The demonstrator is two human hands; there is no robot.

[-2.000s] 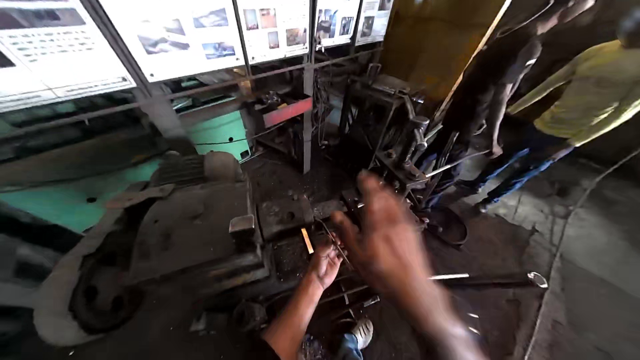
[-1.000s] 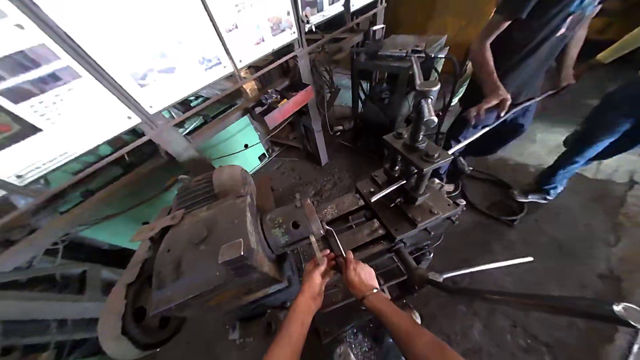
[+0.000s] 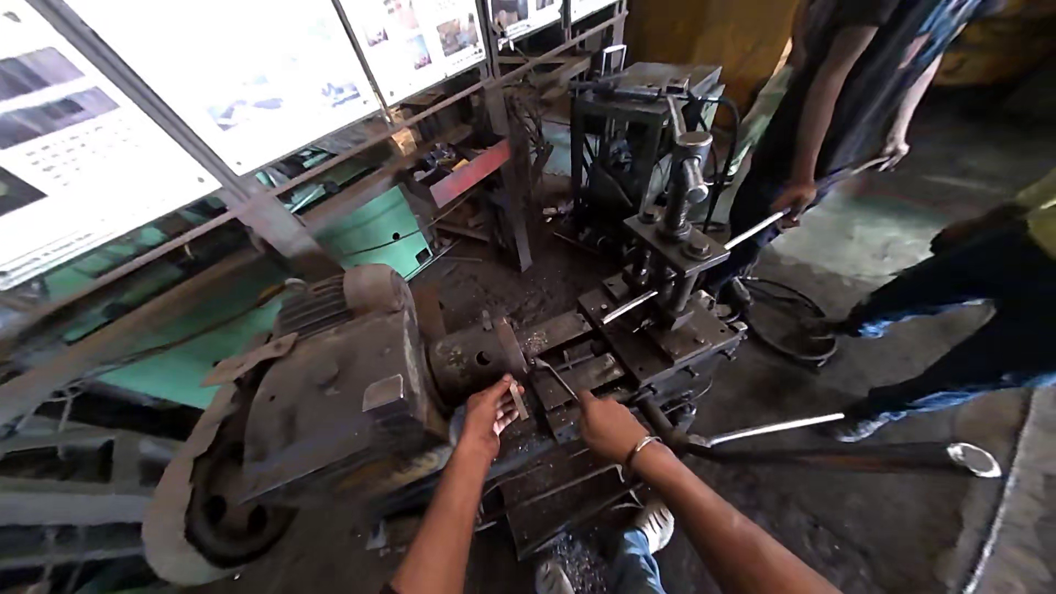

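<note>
My left hand (image 3: 492, 408) pinches a small flat metal piece (image 3: 518, 400) close below the cylindrical spindle head (image 3: 474, 359) of a heavy belt-driven machine. In my right hand (image 3: 609, 425) is a thin metal rod-like tool (image 3: 557, 378), its bent far end by the face of the spindle head. A bangle circles my right wrist. To the right of both hands stands the machine's clamp with a screw post (image 3: 683, 190), and a bright metal rod (image 3: 629, 307) lies through its plates. The exact form of the tool's tip is too small to tell.
A co-worker's hand (image 3: 794, 202) holds a long rod (image 3: 755, 229) at the clamp's right side; another person's legs are at far right. A thick pipe (image 3: 866, 456) juts out right, low down. The motor housing (image 3: 338, 388) and belt wheel (image 3: 227, 516) stand left. Metal shavings lie near my feet.
Two seconds ago my right hand was raised and blurred; it came down to the machine beside my left hand. The view has shifted. Since one second ago both hands remain by the spindle head.
</note>
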